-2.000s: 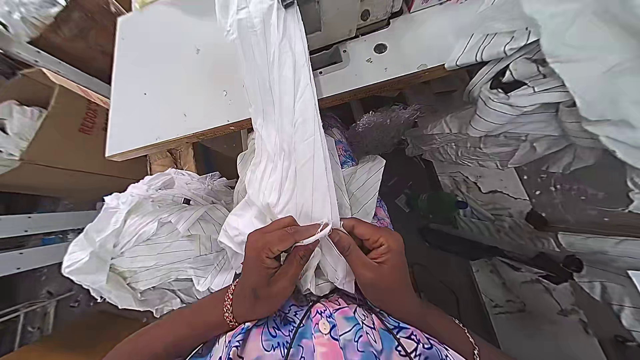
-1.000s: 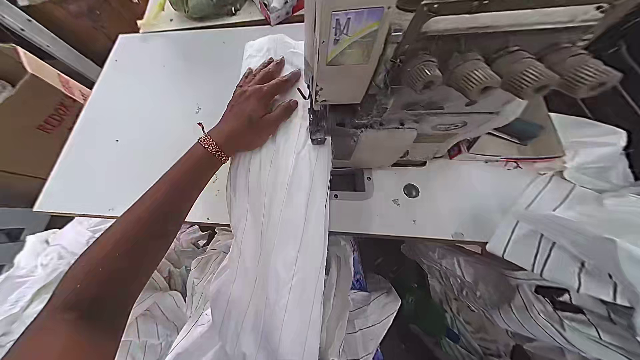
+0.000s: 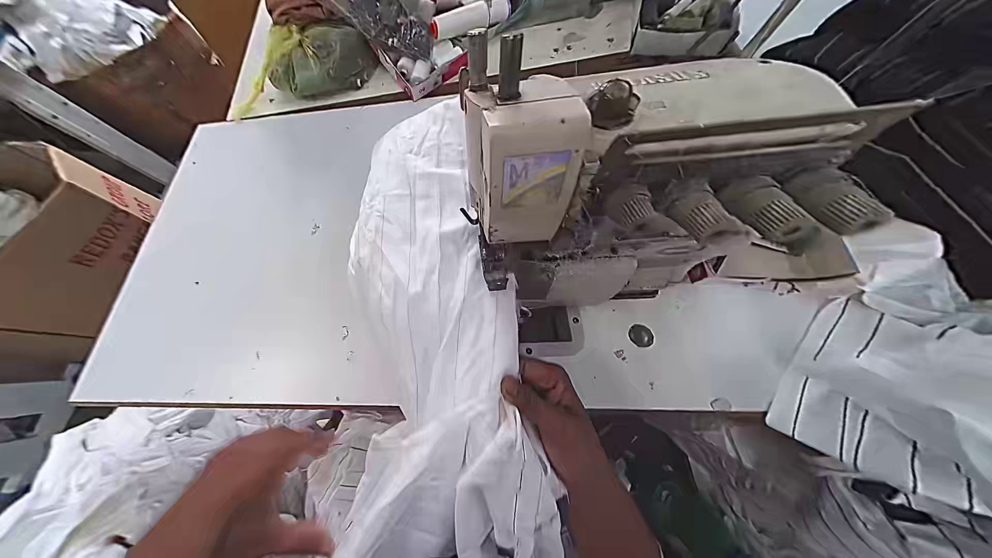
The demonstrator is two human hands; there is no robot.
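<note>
A long piece of white striped fabric [image 3: 442,310] lies over the white table, its right edge under the presser foot [image 3: 494,267] of an overlock sewing machine [image 3: 535,163]. Just in front of the foot, my right hand [image 3: 546,395] pinches that edge between thumb and fingers. The lower part of the cloth hangs in folds over the table's front edge. My left hand [image 3: 256,488], blurred, is to the left of the hanging cloth with its fingers apart and nothing seen in them.
The white tabletop [image 3: 256,263] spreads left of the machine. More striped cloth [image 3: 891,387] lies at right, and a white heap [image 3: 85,473] below left. A cardboard box [image 3: 70,248] stands far left. Behind are thread cones [image 3: 469,19] and a green bundle [image 3: 322,62].
My left hand has come off the cloth beside the machine and moved back toward me. My right hand, out of view one second ago, now grips the cloth's edge.
</note>
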